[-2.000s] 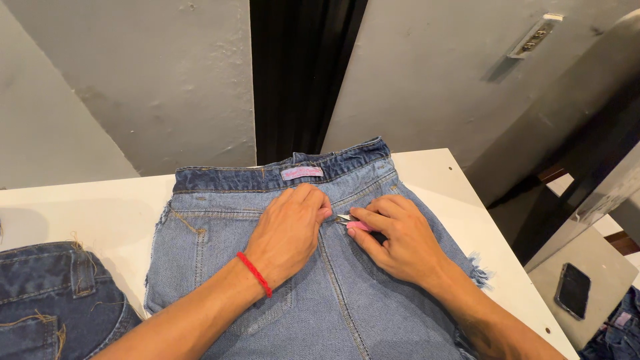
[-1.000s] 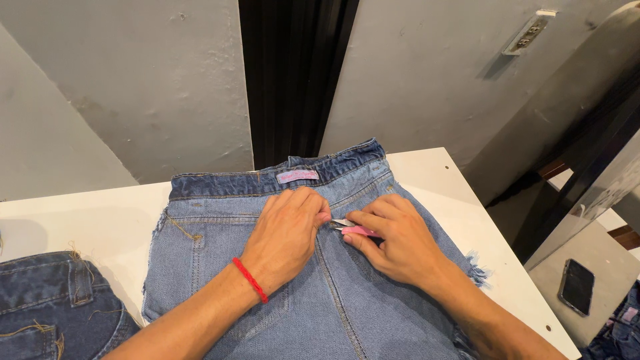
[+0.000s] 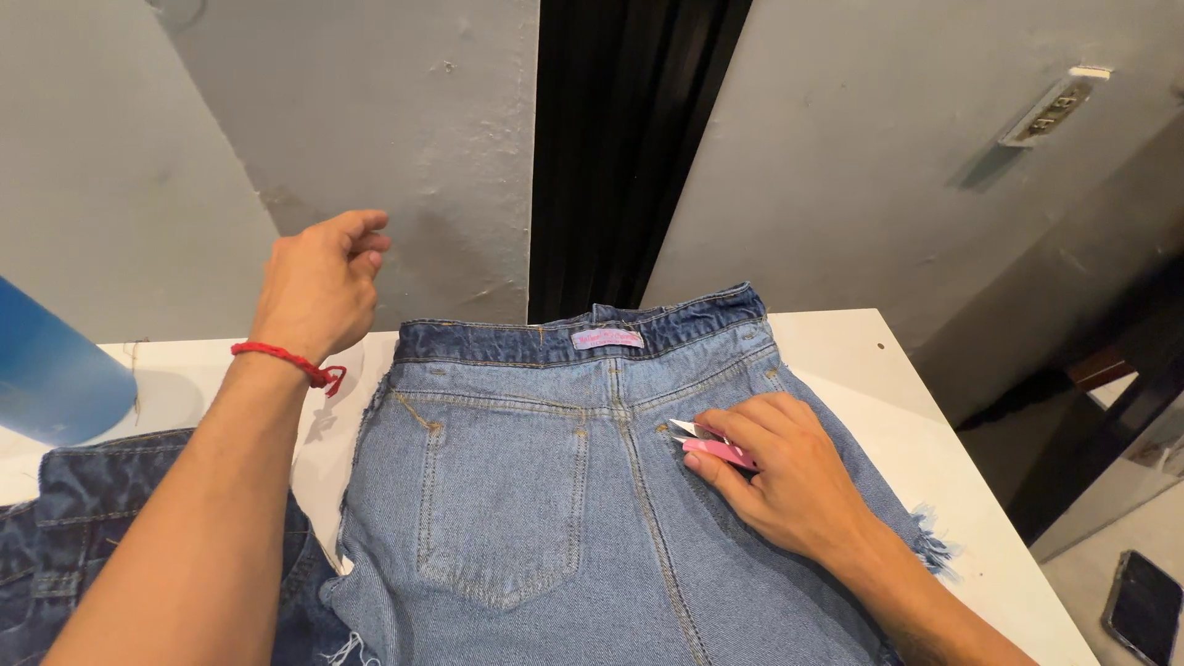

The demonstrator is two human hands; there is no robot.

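Light blue denim jeans (image 3: 518, 472), inside out by the look of the seams, lie on the white table with the dark waistband (image 3: 490, 342) at the far side. A pink label (image 3: 608, 339) is sewn at its middle. My right hand (image 3: 777, 462) holds small pink thread snips (image 3: 717, 450), blades pointing left, just above the denim right of the centre seam. My left hand (image 3: 324, 277), with a red braided bracelet on the wrist, is raised left of the waistband, fingers loosely curled and apart from the garment; whether a thread is between its fingertips cannot be told.
A darker denim garment (image 3: 111, 481) lies at the left, partly under my left forearm. Behind it a blue cylindrical object (image 3: 55, 370) stands on the white table (image 3: 860, 370). Grey panels rise behind the table. A phone (image 3: 1147, 606) lies beyond the right edge.
My left hand has left the centre seam and moved up and left, off the jeans. My right hand still holds the snips near the seam. The blue object has come into view.
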